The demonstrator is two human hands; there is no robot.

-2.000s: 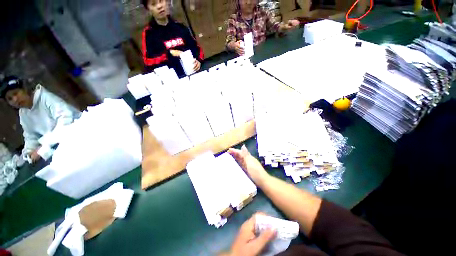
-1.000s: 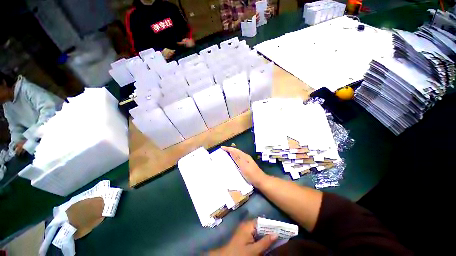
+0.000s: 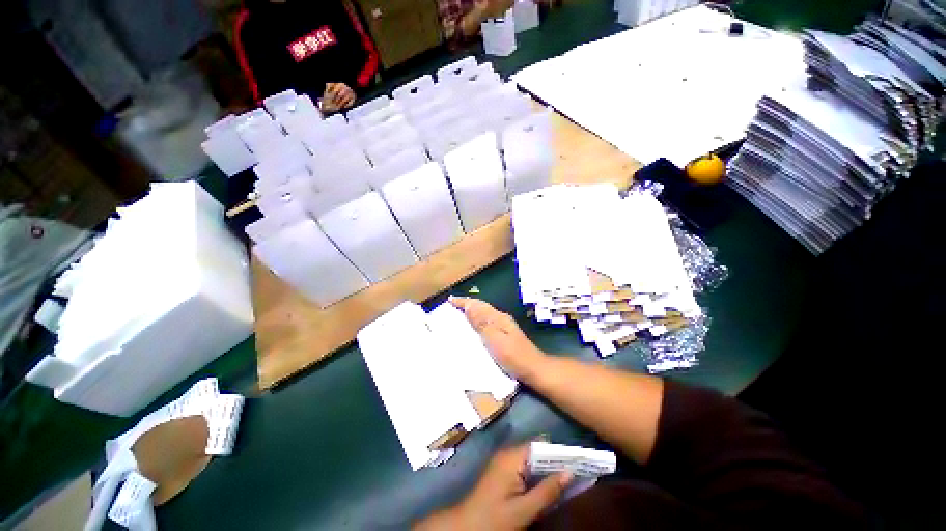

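A small stack of flat white boxes (image 3: 415,363) lies on the green table in front of me, its notched tan and white flaps towards me. My right hand (image 3: 498,337) lies along the stack's upper right edge, fingers close together; whether it grips or only rests there is unclear. My left hand (image 3: 508,498) is at the bottom, below the stack and apart from it, holding a folded wad of printed labels (image 3: 568,459) between thumb and fingers. The left hand is partly cut off by the frame's bottom edge.
Upright white boxes (image 3: 420,207) stand on a brown board (image 3: 311,342). More flat cartons (image 3: 596,239) lie right on crinkled clear plastic, near an orange fruit (image 3: 705,169) and grey-white stacks (image 3: 819,156). A white stack (image 3: 156,301) and label strip (image 3: 223,420) are left. People stand beyond.
My view has shifted, so the table's things sit further left and higher. My left hand still holds the labels. My right hand's fingers, spread earlier, now lie closer along the stack.
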